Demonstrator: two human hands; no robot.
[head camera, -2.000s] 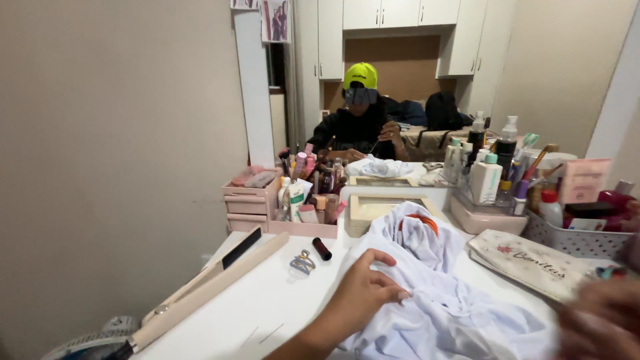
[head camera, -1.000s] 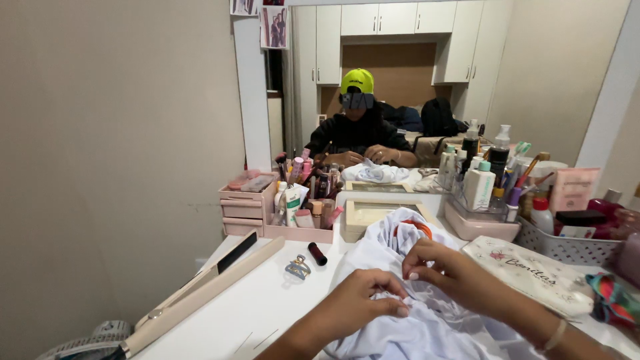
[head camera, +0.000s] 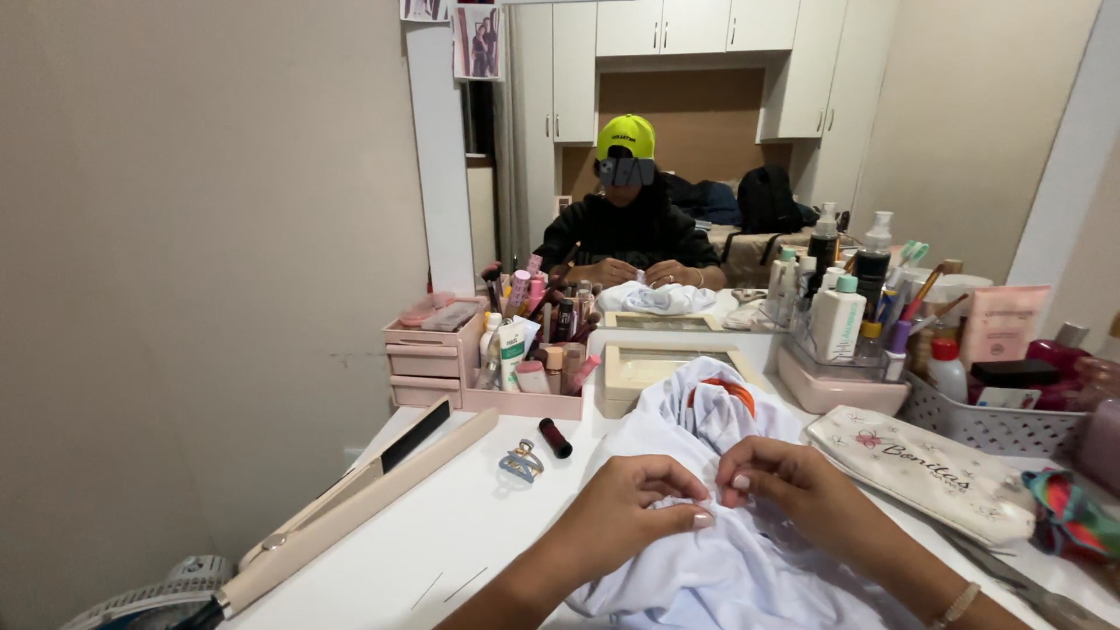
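White fabric (head camera: 700, 560) lies bunched on the white tabletop, with an orange piece (head camera: 724, 398) showing in its far fold. My left hand (head camera: 634, 507) pinches a bit of the cloth between thumb and fingers. Close beside it on the right, my right hand (head camera: 779, 481) also has its fingertips together on the fabric; any small thing between them is too small to make out. Two thin needle-like pins (head camera: 465, 584) rest on the tabletop left of my left forearm. The mirror (head camera: 665, 175) reflects both hands holding up a little of the white cloth.
A hair straightener (head camera: 350, 507) lies at the left. A claw hair clip (head camera: 521, 462) and a dark red tube (head camera: 555, 437) sit near a pink makeup organizer (head camera: 525, 401). At right are a zip pouch (head camera: 919, 472), scissors (head camera: 1041, 595) and a basket (head camera: 997, 424) of toiletries.
Two seconds ago my right hand was a blur at the far right; it has come in to the cloth beside my left hand. Since one second ago both hands have stayed close together there.
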